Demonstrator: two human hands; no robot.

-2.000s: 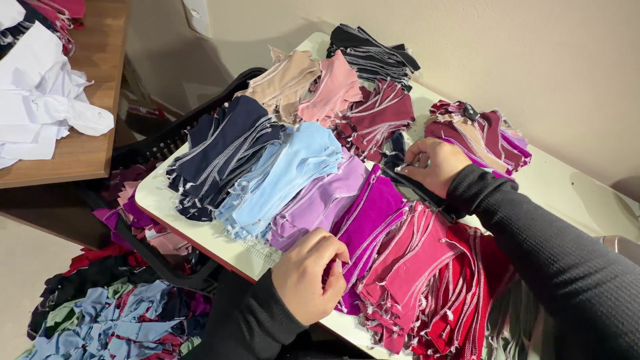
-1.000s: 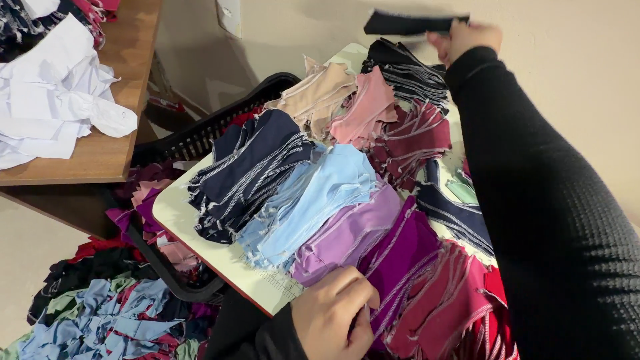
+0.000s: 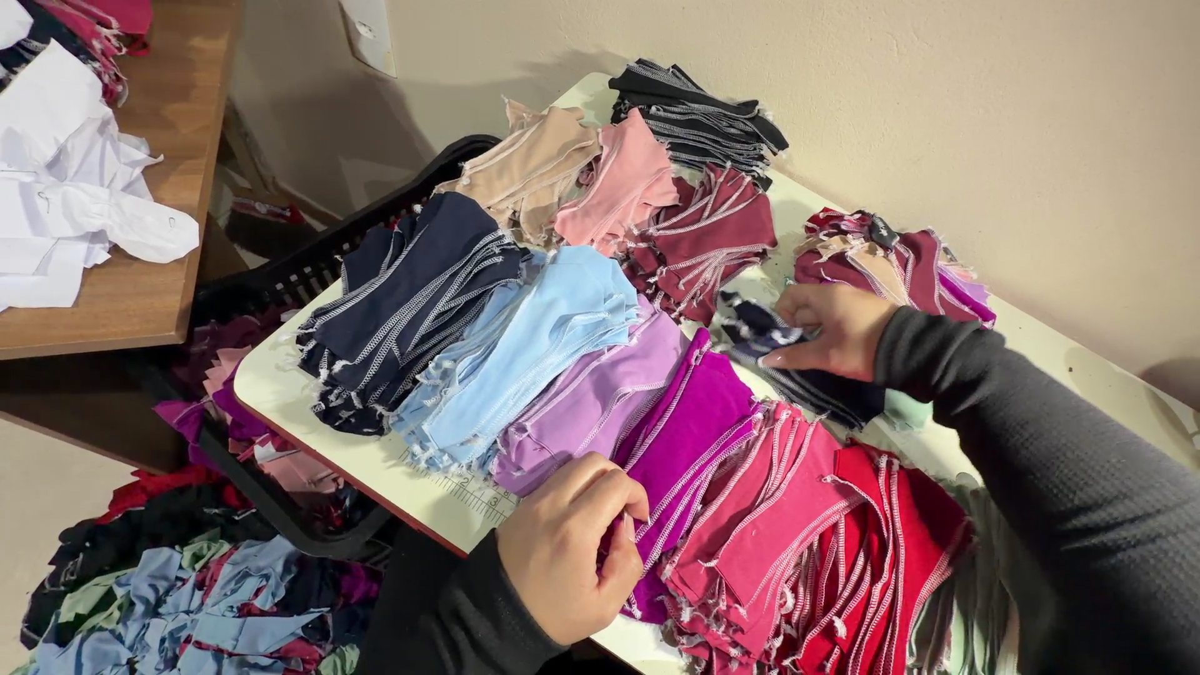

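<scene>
My right hand (image 3: 830, 328) pinches the edge of some dark navy fabric pieces (image 3: 761, 323) at the right of the table, beside a mixed bundle (image 3: 891, 262). My left hand (image 3: 577, 548) rests with curled fingers at the lower ends of the lilac pieces (image 3: 595, 394) and purple pieces (image 3: 694, 445); whether it holds anything is hidden. Around them lie overlocked stacks: navy (image 3: 412, 305), light blue (image 3: 539, 347), beige (image 3: 534, 169), pink (image 3: 619, 183), burgundy (image 3: 712, 234), black (image 3: 694, 112), raspberry (image 3: 750, 516) and red (image 3: 891, 553).
The white tabletop (image 3: 281, 394) has a printed ruler along its front edge. A black plastic basket (image 3: 272, 506) of scraps stands below at left, near a heap of fabric (image 3: 187, 600). White cloth (image 3: 75, 187) lies on a wooden table (image 3: 178, 141). A wall runs behind.
One second ago my right hand held a black piece above the black stack; that piece has left my hand, which has come down to the navy pieces. My left hand has stayed near the purple pieces.
</scene>
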